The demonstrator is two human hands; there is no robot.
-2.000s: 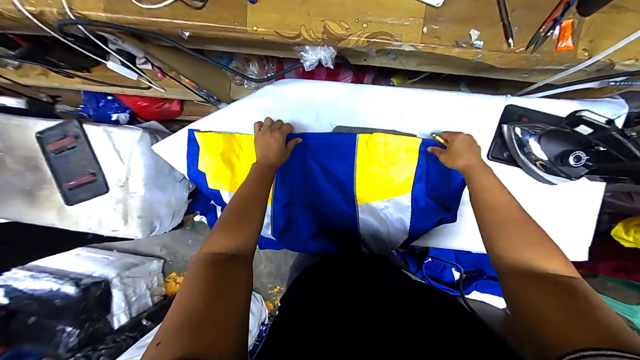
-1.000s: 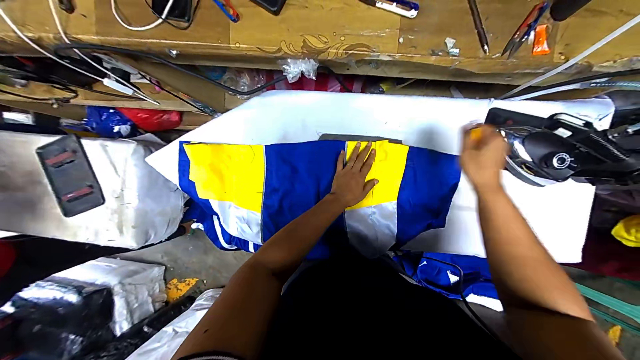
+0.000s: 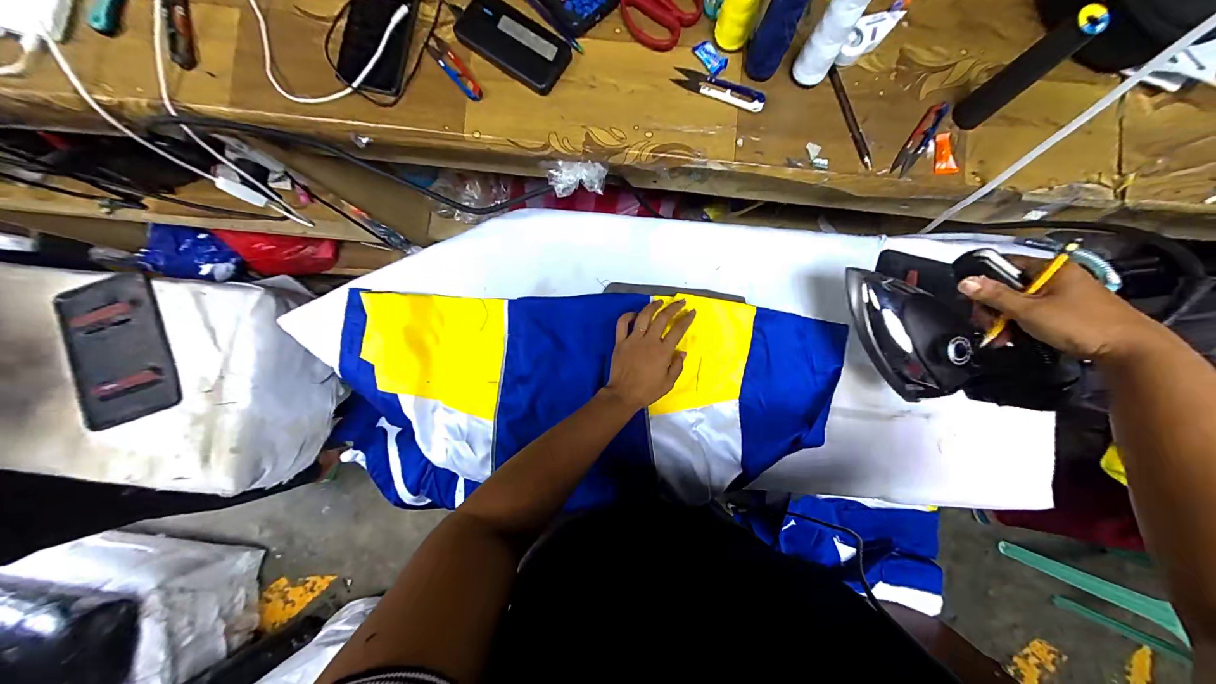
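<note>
A blue, yellow and white fabric garment point(image 3: 570, 380) lies spread over the white-covered ironing board point(image 3: 779, 256). My left hand point(image 3: 651, 351) rests on it, fingers apart, at the edge of the right yellow panel. At the board's right end my right hand point(image 3: 1054, 304) grips the handle of a black electric iron point(image 3: 912, 332), which is tilted beside its dark rest point(image 3: 912, 271). A yellow pencil point(image 3: 1045, 275) is also held among the fingers of that hand. Under the garment's upper edge a grey flat piece point(image 3: 674, 290) shows in part.
Behind the board stands a wooden table point(image 3: 608, 114) with red-handled scissors point(image 3: 662, 21), thread snips point(image 3: 722, 90), thread cones point(image 3: 826, 43), phones and cables. At left, another covered board point(image 3: 228, 380) bears a dark iron rest point(image 3: 117, 351). More blue garments point(image 3: 864, 541) hang below the board.
My right hand has gone from the garment's right corner to the iron and taken its handle. My left hand has moved right, from the left yellow panel to the right one.
</note>
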